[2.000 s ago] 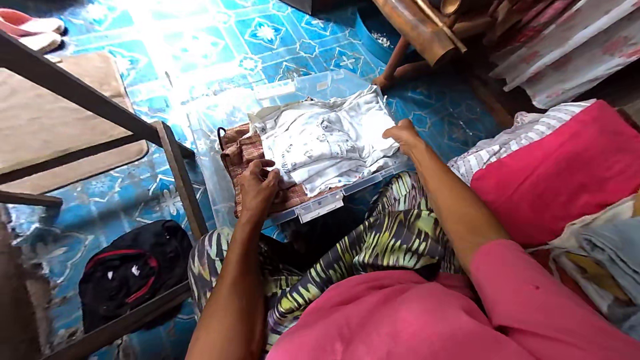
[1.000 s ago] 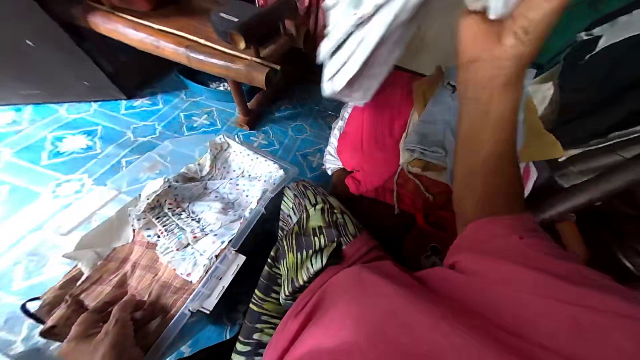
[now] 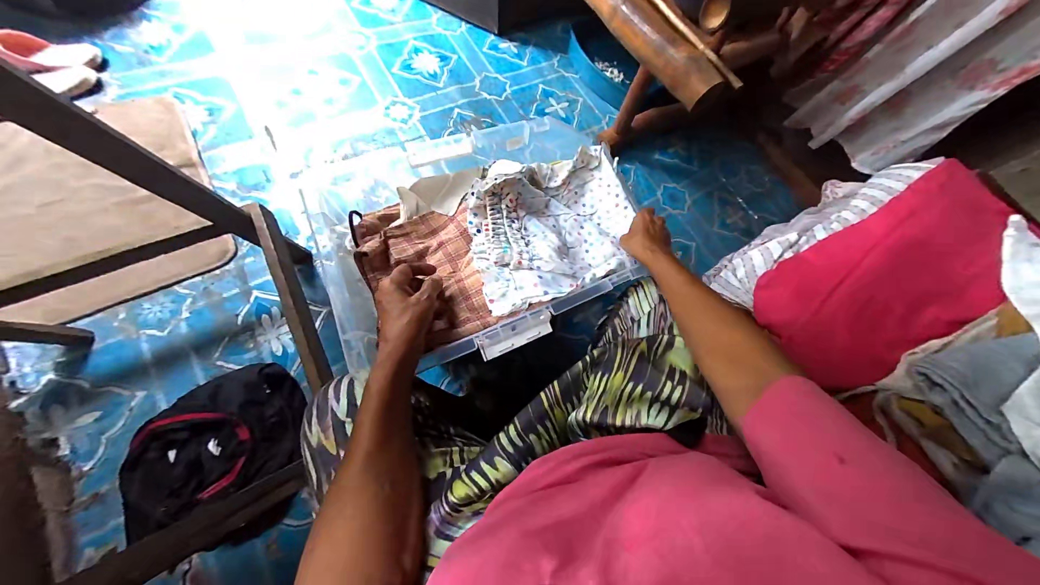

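Note:
A clear plastic storage box (image 3: 516,331) stands in front of my knees with folded cloth items in it. My left hand (image 3: 409,305) rests on a brown plaid cloth (image 3: 443,252) at the left end, its fingers bent; whether it pinches the fabric is unclear. My right hand (image 3: 647,237) is at the box's right edge, beside a white dotted garment (image 3: 561,227) with a gathered part. Its fingers are partly hidden, so its hold cannot be made out. A cream cloth (image 3: 439,193) lies behind the plaid one.
To the right are a pink cloth (image 3: 886,276), a striped cloth (image 3: 821,236) and grey garments (image 3: 967,382). A black bag (image 3: 211,447) and a dark frame (image 3: 284,292) stand left. Beyond the box are a bamboo bench (image 3: 666,49) and a blue basin (image 3: 601,65).
The white garment that my right hand held raised at the right one second ago is out of the box and out of that hand. My right hand has come back to the box's right edge.

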